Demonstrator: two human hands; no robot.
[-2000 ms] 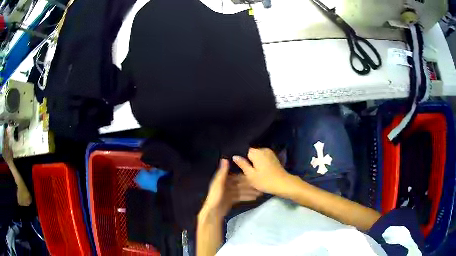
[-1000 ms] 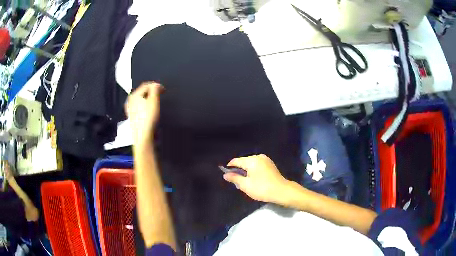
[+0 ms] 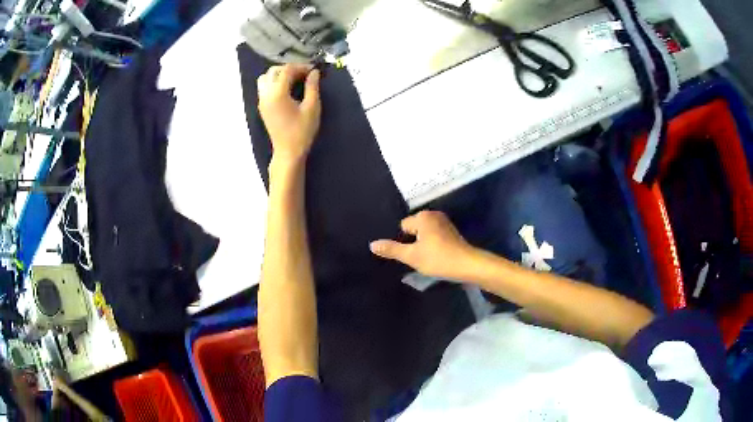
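The black fabric piece (image 3: pixel 351 181) runs as a narrow panel from the sewing machine head (image 3: pixel 281 29) down over the lap. My left hand (image 3: pixel 289 111) is at its top end, just below the presser foot area (image 3: pixel 334 59), with curled fingers gripping the cloth. My right hand (image 3: pixel 429 246) is at the panel's right edge, thumb and forefinger apart over the cloth; its palm is hidden, so I cannot tell whether it holds the small dark tool. A light grey strip (image 3: pixel 421 281) shows just below my right hand. The needle is not clear.
A pile of black pieces (image 3: pixel 132 214) lies on the table's left. Black scissors (image 3: pixel 528 53) lie right of the machine head. A striped strip (image 3: pixel 648 91) hangs at the right end. Red-blue baskets stand left (image 3: pixel 227 358) and right (image 3: pixel 660 222) of the lap. Another person's arm shows lower left.
My left hand has moved up to the machine head. The black fabric now shows narrower, its top end under the head. My right hand has shifted slightly up; the dark tool no longer shows. The view has turned.
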